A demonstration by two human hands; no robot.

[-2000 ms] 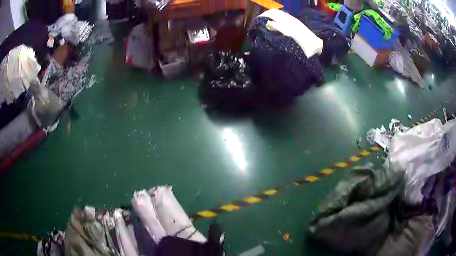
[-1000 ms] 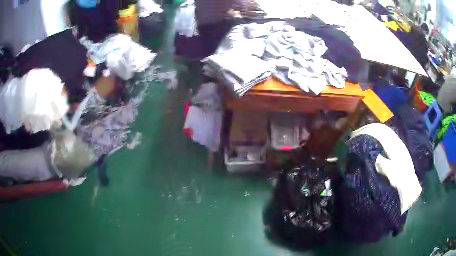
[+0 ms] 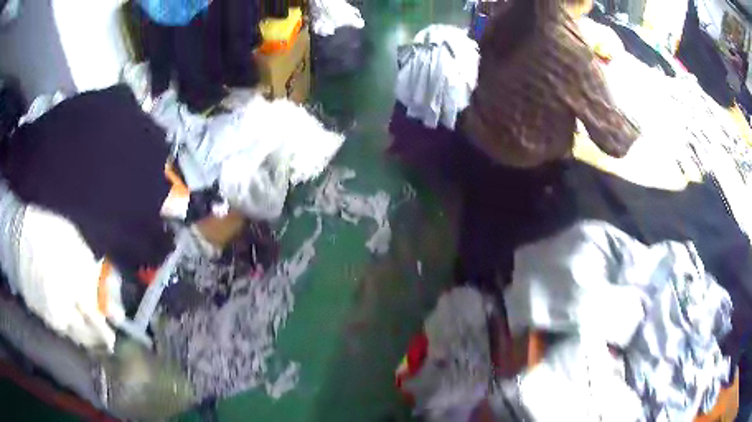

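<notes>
Neither of my hands is in the picture. Nearest in front of me at the lower right is a heap of crumpled whitish-grey cloth [image 3: 614, 305] on a table, with an orange table corner [image 3: 724, 402] showing beneath it. A white cloth bag or bundle with a red patch [image 3: 453, 354] hangs beside the table. At the left lie a dark cloth pile [image 3: 95, 169] and a cream-white cloth bundle [image 3: 62, 268]. The picture is blurred.
Green floor [image 3: 350, 305] runs up the middle, with whitish scraps [image 3: 235, 330] strewn over its left side. A person in a brown patterned top [image 3: 528, 91] stands at a table with pale cloth [image 3: 660, 115]. A cardboard box [image 3: 284, 66] stands at the back left.
The view has swung left and moved forward. The table with the whitish-grey heap is nearer, the person's upper body now shows, and the black bags have left the picture.
</notes>
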